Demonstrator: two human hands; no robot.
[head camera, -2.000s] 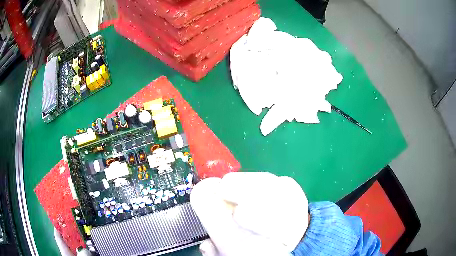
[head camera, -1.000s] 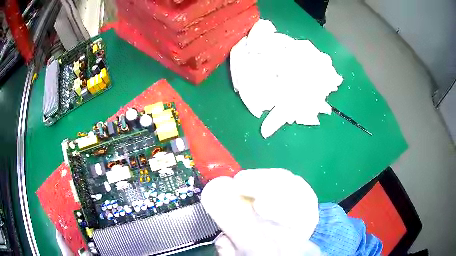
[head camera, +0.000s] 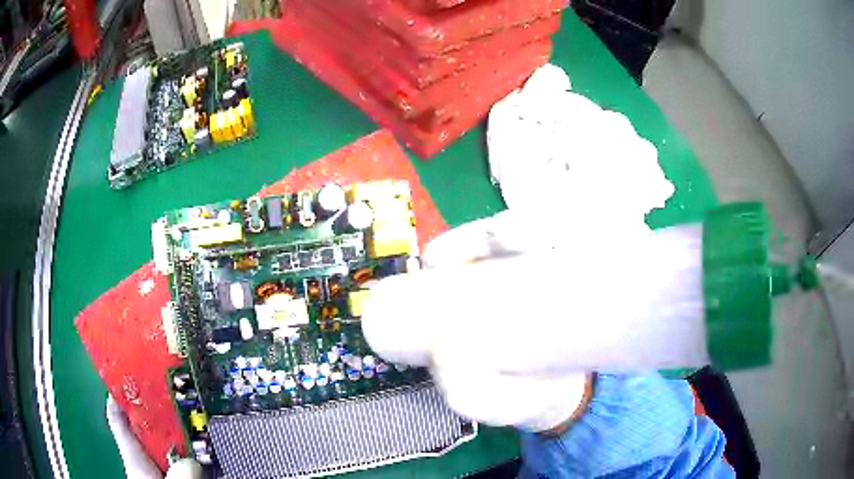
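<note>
A green power supply board (head camera: 309, 309) lies over a red foam pad (head camera: 122, 327), its ribbed heatsink (head camera: 328, 435) along the near edge. My right hand (head camera: 468, 327), in a white glove, is closed around a fat white glue barrel (head camera: 646, 304) with a green cap and hose fitting at its right end. The hand covers the board's right part, and the needle tip cannot be made out. My left hand (head camera: 136, 444), gloved, shows only in part at the board's lower left corner, cut off by the lower edge; its grip is hidden.
A second board (head camera: 183, 112) lies at the back left beside the conveyor rail (head camera: 47, 253). Stacked red foam pads (head camera: 421, 75) stand at the back. A crumpled white sheet (head camera: 581, 150) lies right of them, partly behind my right hand. A black-edged tray is mostly hidden at lower right.
The glue barrel has come into view in my right hand, over the board's right side. The view has shifted, so bench things sit further right. The dark rod by the white sheet is now hidden.
</note>
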